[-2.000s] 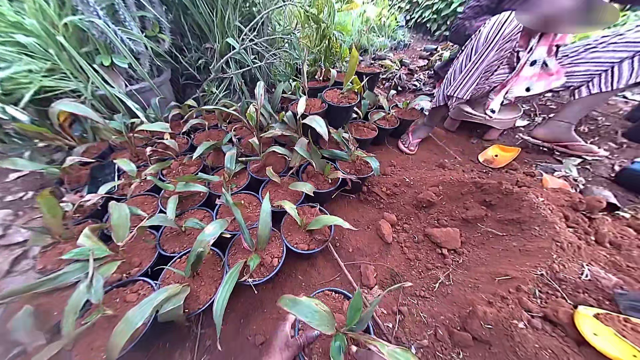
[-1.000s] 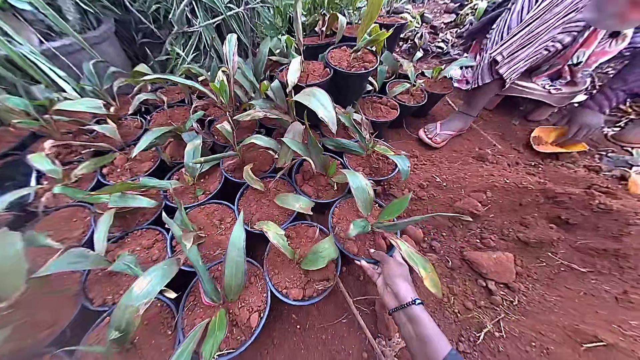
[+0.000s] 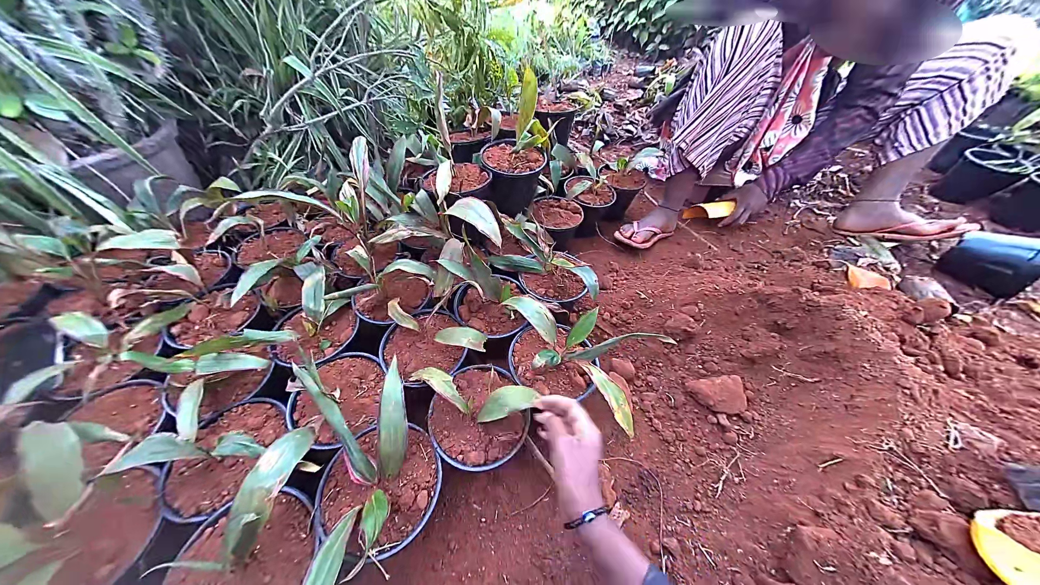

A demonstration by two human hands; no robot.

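Note:
My right hand (image 3: 571,443), with a dark bracelet at the wrist, is at the tip of a green leaf (image 3: 508,403) of a potted plant. Its fingers are curled at the leaf; whether they pinch it or only touch it is unclear. The plant's black plastic pot (image 3: 478,467) holds red soil and stands at the right edge of a tight group of similar pots. Directly behind my hand stands another potted plant (image 3: 556,357), its yellowing leaf hanging over the rim. My left hand is out of view.
At the upper right a crouching person in striped trousers (image 3: 942,97) has a hand (image 3: 743,203) at a yellow scoop-like piece (image 3: 708,210). Red soil with clods (image 3: 719,394) lies right of the pots. A yellow container (image 3: 1007,548) holds soil at the lower right. A black pot (image 3: 991,264) lies tipped.
My right hand has moved from the rim of the rightmost front pot to the leaf of the neighbouring pot. That front pot stood apart two seconds ago and is now against the group.

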